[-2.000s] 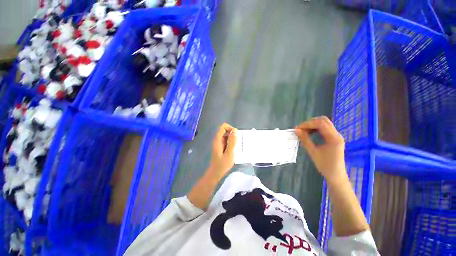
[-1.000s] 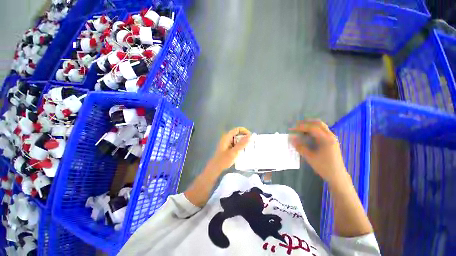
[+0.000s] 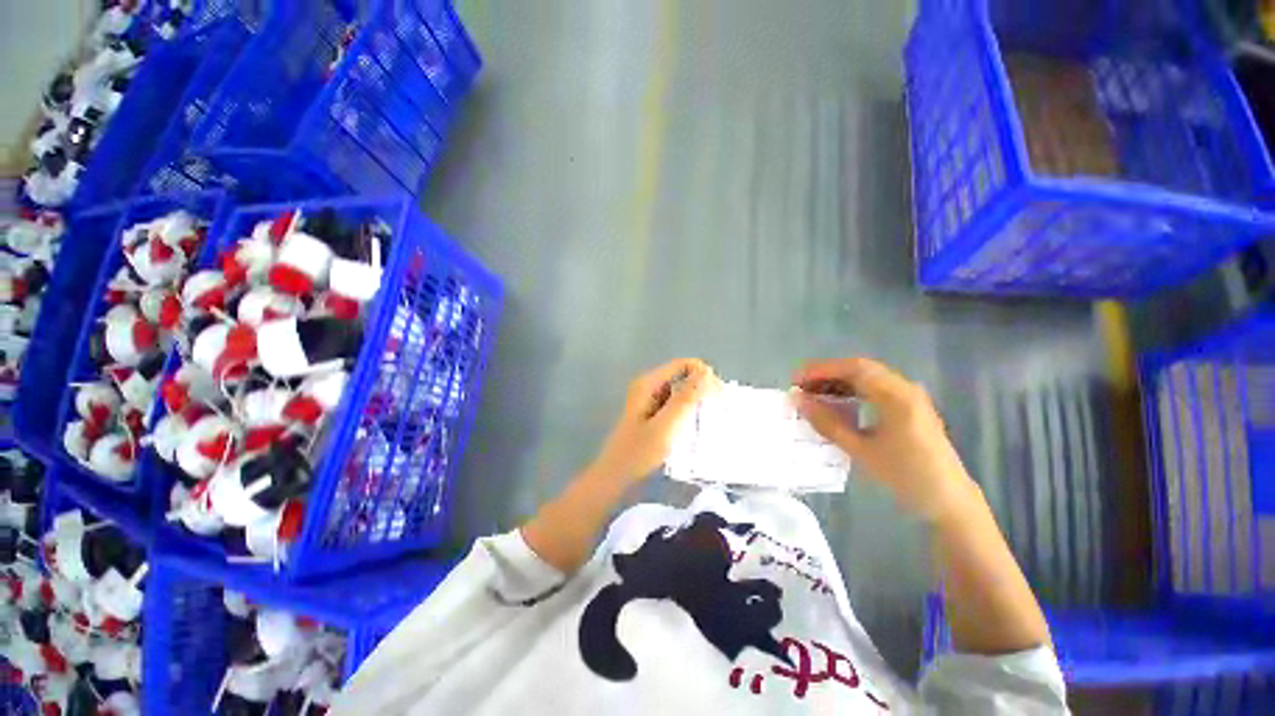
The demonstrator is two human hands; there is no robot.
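Observation:
A white label sheet (image 3: 757,441) is held flat in front of my shirt, between both hands. My left hand (image 3: 663,414) pinches its upper left corner between thumb and fingers. My right hand (image 3: 874,425) holds its upper right side, with the thumb and fingers over the edge. The print on the sheet is too washed out to read.
Blue crates (image 3: 455,308) heaped with small red, white and black units (image 3: 280,350) stand along the left. A blue crate (image 3: 965,154) with brown cardboard inside stands at the upper right, others at the lower right. Grey floor (image 3: 755,182) with a yellow line runs between them.
The crates on both sides have shifted down the view as I move forward along the aisle. Both hands still hold the sheet; my right hand sits a little further in over it.

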